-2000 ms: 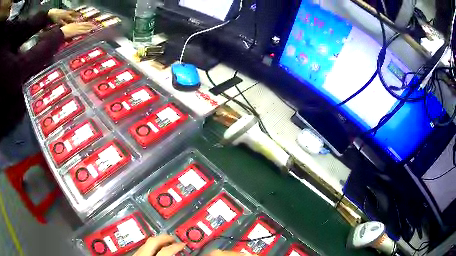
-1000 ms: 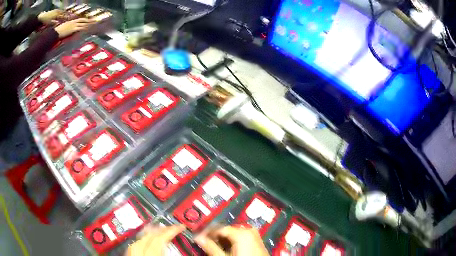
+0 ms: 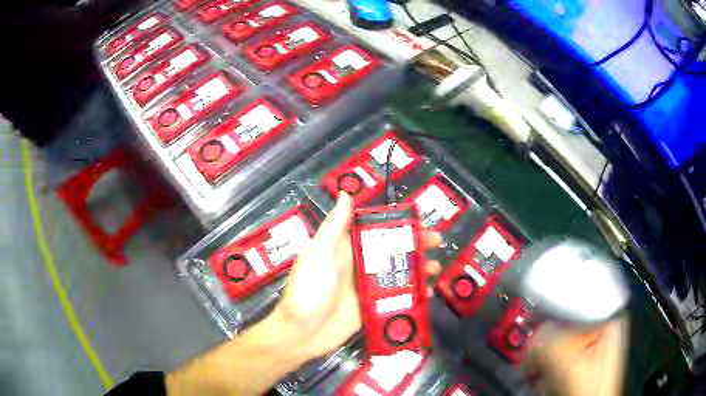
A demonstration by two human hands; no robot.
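My left hand (image 3: 321,286) holds a red electronic unit (image 3: 389,282) up over the near blister tray (image 3: 203,255). The unit's white label faces me, its dark ring is at the lower end, and a thin black cord (image 3: 390,166) rises from its top end. My right hand (image 3: 592,360), blurred and cut off by the bottom edge, is closed around a white handheld scanner (image 3: 577,280) to the right of the unit. The scanner's wide head is blurred. Other red units (image 3: 263,251) lie in the tray pockets, labels up.
A second tray (image 3: 205,197) of red units stands at the upper left. Another white scanner (image 3: 484,97) lies on the green mat (image 3: 484,158). A blue mouse (image 3: 370,11), cables and a monitor (image 3: 666,93) are beyond. A red stool (image 3: 93,209) stands at left, beside a person's dark clothing.
My left hand has raised a red unit from the near tray and turned it label towards me. My right hand has moved right and taken hold of a scanner. The view has shifted down and left.
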